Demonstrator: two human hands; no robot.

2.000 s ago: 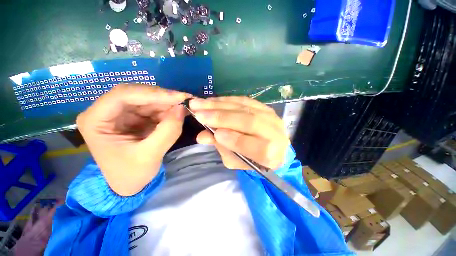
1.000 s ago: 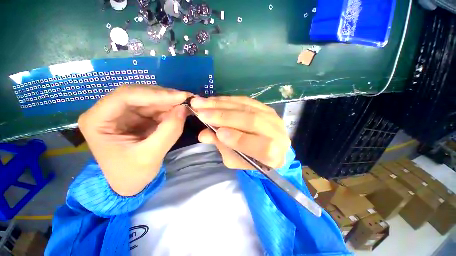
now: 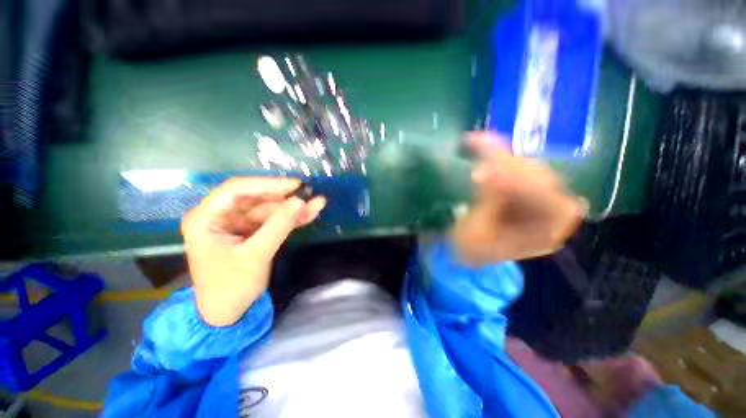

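Observation:
My left hand pinches a small dark component between thumb and fingertips, just above the near edge of the bench. My right hand is blurred and stands apart to the right, below the blue bin, which has white bits in it. Whether it holds the tweezers cannot be told. A blurred pile of small dark components with pale discs lies beyond my left hand. The blue backing sheet lies partly behind my left hand; its squares are smeared.
A dark tray stack stands along the bench's far side. Black crates stand at the right, with a blurred fan grille above. A blue stool is at the lower left. Another person's hand shows at the lower right.
My right hand has moved away from my left hand, rightward toward the blue bin. The view has shifted, showing more of the far bench. Another person's arm has appeared at the lower right.

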